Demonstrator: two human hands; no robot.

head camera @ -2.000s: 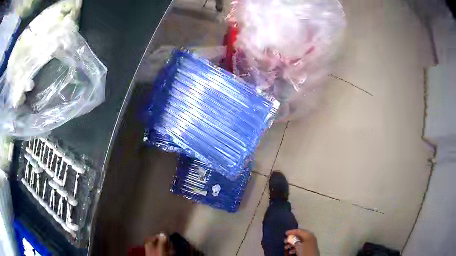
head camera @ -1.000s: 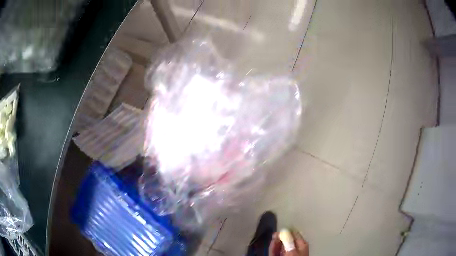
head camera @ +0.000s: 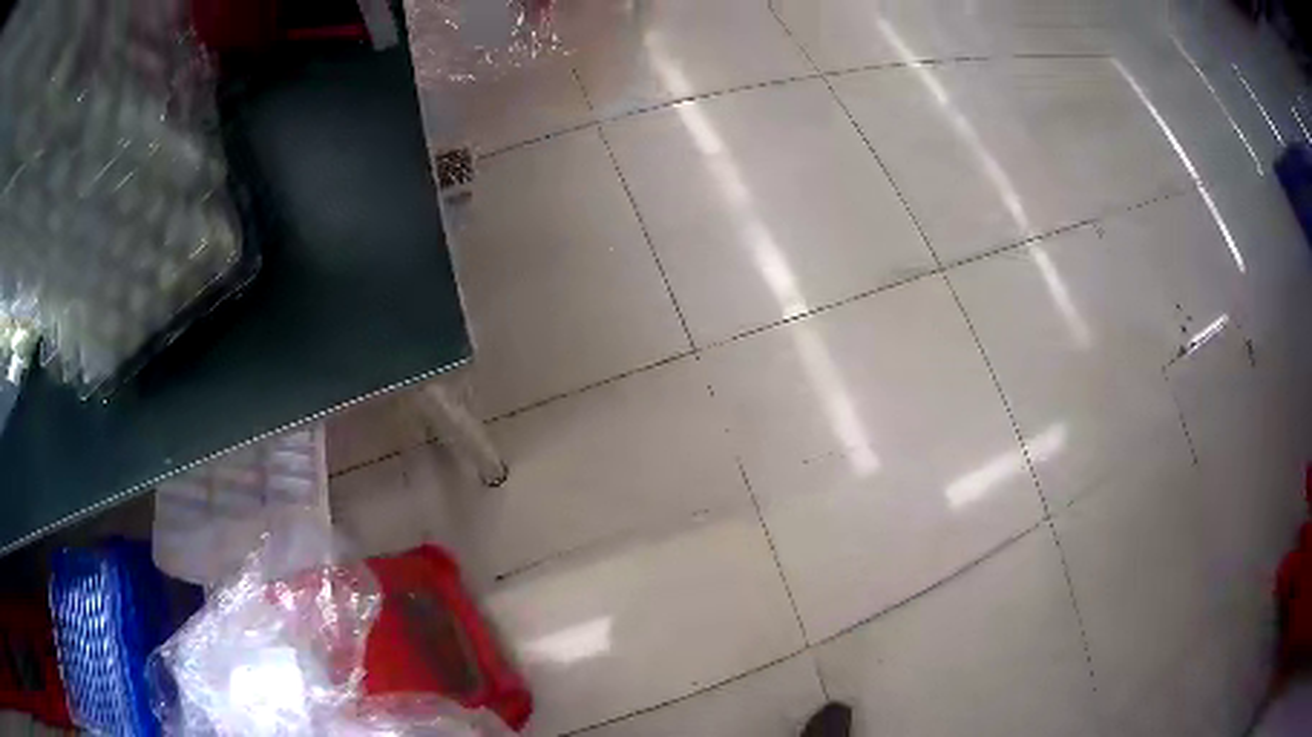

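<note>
Neither of my hands shows in the picture. Nearest in front of me, at the lower left, a crinkled clear plastic bag lies over a red plastic stool. Left of it stand blue ribbed trays, partly cut off by the lower edge. A whitish compartment tray sits behind the bag, partly under the bench edge. On the dark green bench, a blurred stack of clear blister trays stands at the left.
The bench corner points toward the pale tiled floor. A bench leg stands beneath it. A red object is at the bench's far side and clear plastic lies beyond it. A red object shows at the right rim. A shoe tip shows at the bottom.
The view has swung along the bench to its corner. The blue trays and the bag now sit at the lower left. The hand seen at the bottom has left the picture.
</note>
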